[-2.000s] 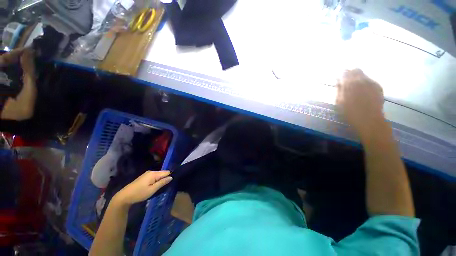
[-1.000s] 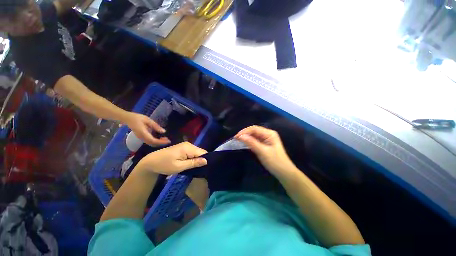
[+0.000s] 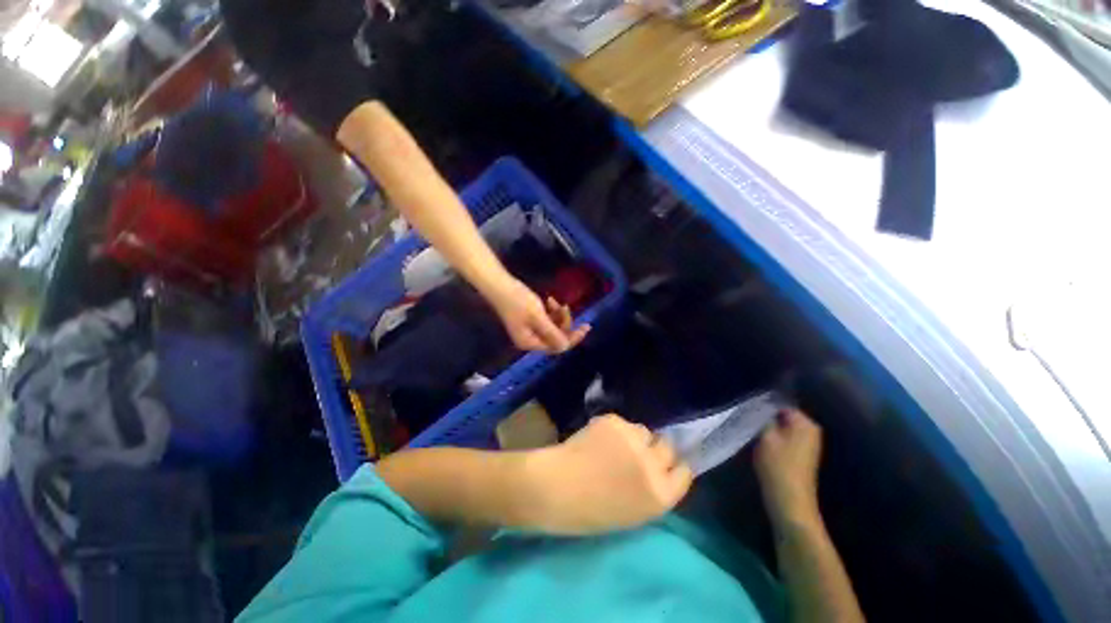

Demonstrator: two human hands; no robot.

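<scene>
A navy cloth with a pale grey-white strip (image 3: pixel 721 431) lies over my lap, low in the centre. My left hand (image 3: pixel 619 472) is closed on the left end of the pale strip. My right hand (image 3: pixel 790 455) grips its other end at the right, so the strip spans between the two hands. The hands are somewhat blurred. The dark cloth below merges with the shadow under the table, so its outline is hidden.
Another person's arm (image 3: pixel 436 222) reaches over the blue basket (image 3: pixel 319 365), which holds dark, white and red cloth. A cut navy piece (image 3: pixel 908 183) lies on the white table (image 3: pixel 975 262). Yellow scissors (image 3: pixel 733 17) lie on a brown board (image 3: pixel 652 67).
The view has swung left. My right hand left the table for the navy cloth, and both hands now hold it lower and further right. The other person's hand has moved over the basket.
</scene>
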